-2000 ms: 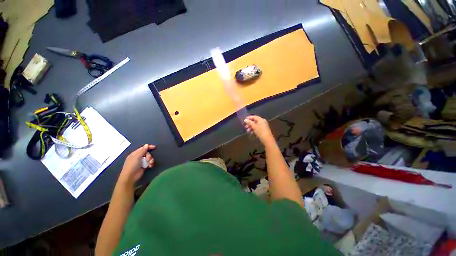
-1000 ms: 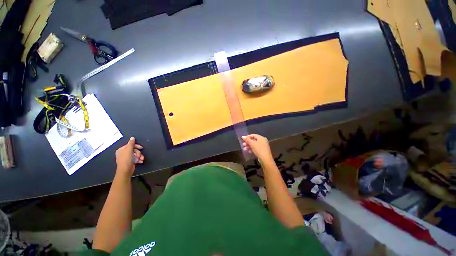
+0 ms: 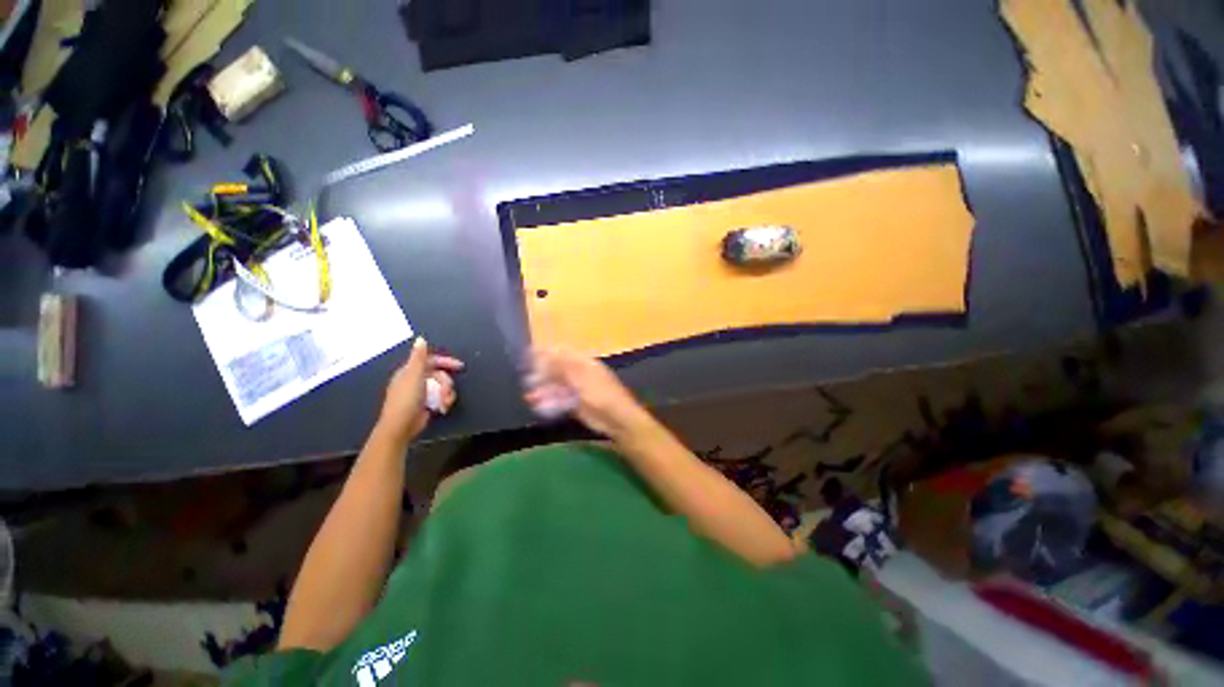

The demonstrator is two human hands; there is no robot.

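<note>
The tan card pattern piece [image 3: 644, 275] lies on dark fabric [image 3: 591, 203] that shows along its edges. An oblong silvery and dark weight [image 3: 761, 246] sits on the card. My right hand [image 3: 571, 385] is at the card's lower left corner and grips the near end of the clear ruler [image 3: 494, 255]. The ruler is blurred and runs away from me beside the fabric's left end. My left hand [image 3: 424, 389] is near the table's front edge, closed around a small white piece, likely chalk [image 3: 434, 393].
Shears [image 3: 373, 108], a narrow white measuring strip [image 3: 400, 156], a cream block [image 3: 246, 83], a tape measure [image 3: 322, 269] and a printed sheet [image 3: 363, 315] lie left. A pale block [image 3: 57, 341] is farther left. Dark fabric [image 3: 530, 30] lies at the back, tan patterns [image 3: 1114, 121] at right.
My right hand has moved the clear ruler left, off the middle of the card to beside its left end. My left hand still holds the white piece. The view has shifted.
</note>
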